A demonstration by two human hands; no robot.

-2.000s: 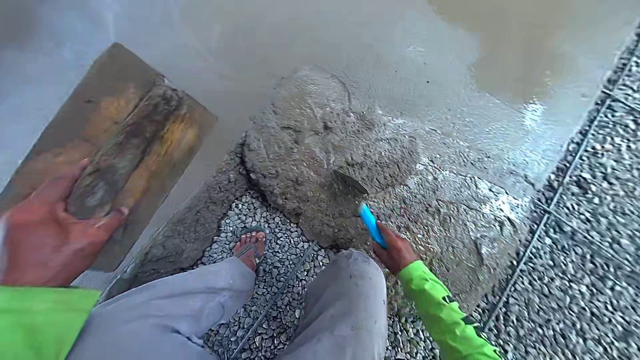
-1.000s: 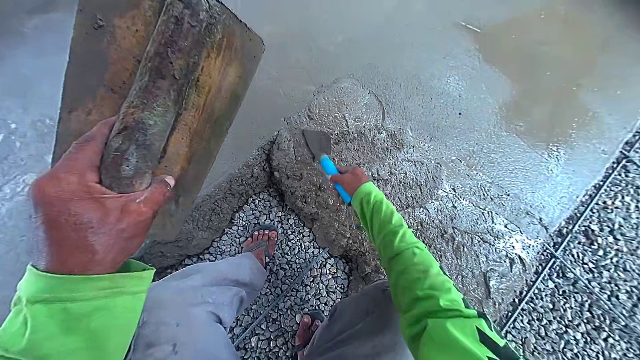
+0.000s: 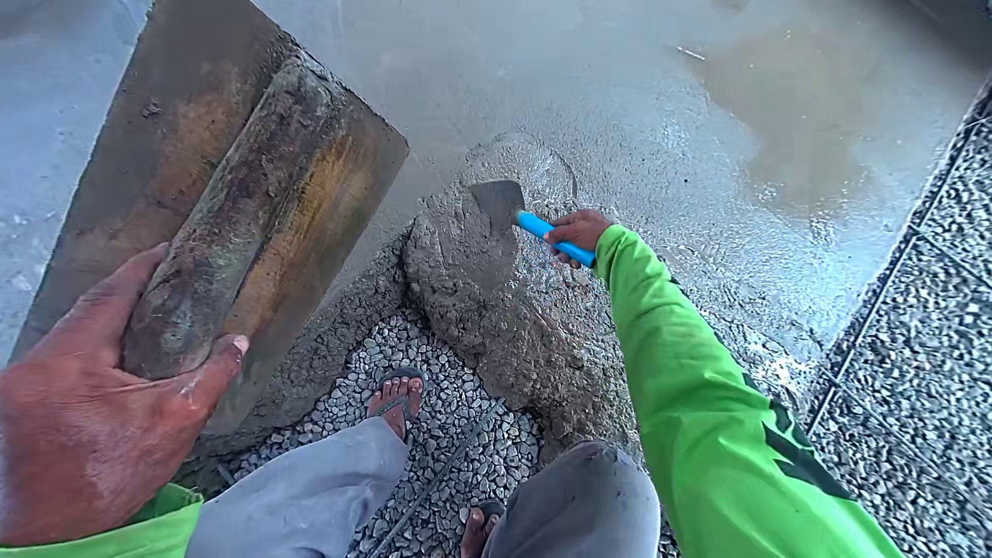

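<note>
My left hand [image 3: 116, 403] grips the thick, cement-stained handle of a rectangular wooden float [image 3: 310, 194], held up close to the camera at the left. Farther off, my right hand [image 3: 577, 236] is closed around the blue handle of a small trowel [image 3: 500, 200]. The trowel's blade lies against the top of a mound of wet concrete [image 3: 496, 271], its tip hard to make out in the grey mix. Smooth wet concrete [image 3: 620, 93] spreads beyond the mound. The float's underside is hidden.
My sandalled feet stand on loose gravel [image 3: 442, 387] below the ragged concrete edge. Thin steel bars [image 3: 868, 325] run over more gravel [image 3: 930, 333] on the right. Brownish water [image 3: 798, 116] lies on the slab at the upper right.
Since two seconds ago, the trowel has moved up and left from the mound's middle to its upper part. The float in my left hand now appears farther right and larger in view.
</note>
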